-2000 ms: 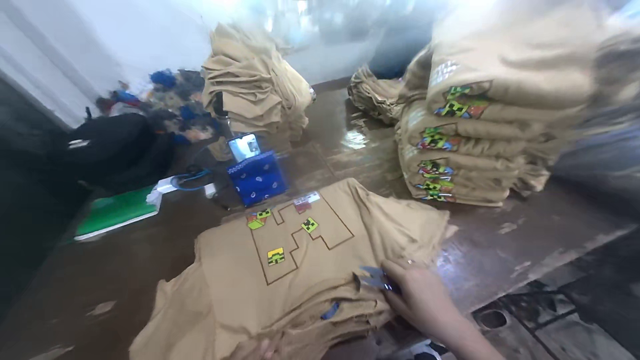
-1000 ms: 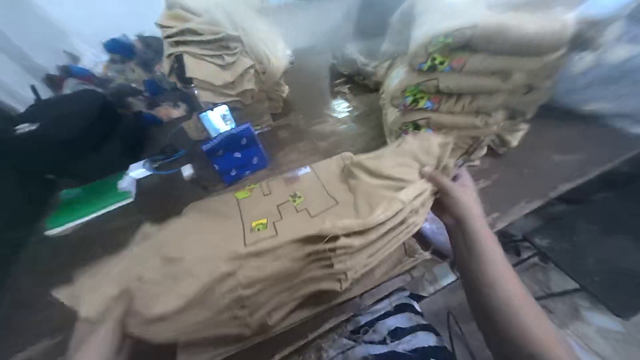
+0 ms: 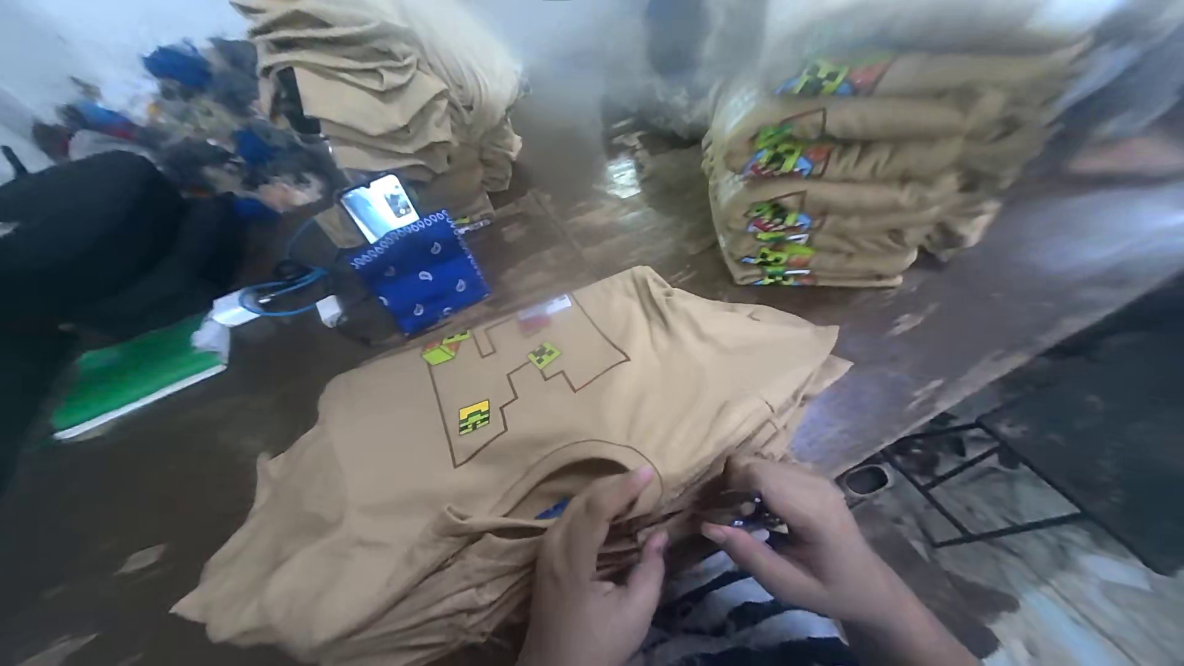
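Note:
A pile of tan printed T-shirts [image 3: 388, 444] lies before me, the neck opening of the top one toward me. My left hand [image 3: 597, 564] pinches the shirt fabric beside the collar between thumb and fingers. Close to its right, my right hand [image 3: 800, 532] is curled around a small shiny metal tool [image 3: 754, 518], perhaps thread snips, at the shirts' shoulder edge. My fingers hide most of the tool. Dark line print and green and yellow block figures mark the top shirt's front.
Folded tan shirts [image 3: 832, 203] are stacked at the back right, more tan shirts [image 3: 388, 102] at the back left. A phone [image 3: 379, 208] leans behind a blue patterned box [image 3: 425, 277]. At left lie a blue cable [image 3: 287, 301], a green book [image 3: 139, 379] and a black bag [image 3: 102, 240].
My left hand has come from the pile's left end to the collar. My right hand has moved from the raised right sleeve side down to the near edge. The shirts now lie flatter.

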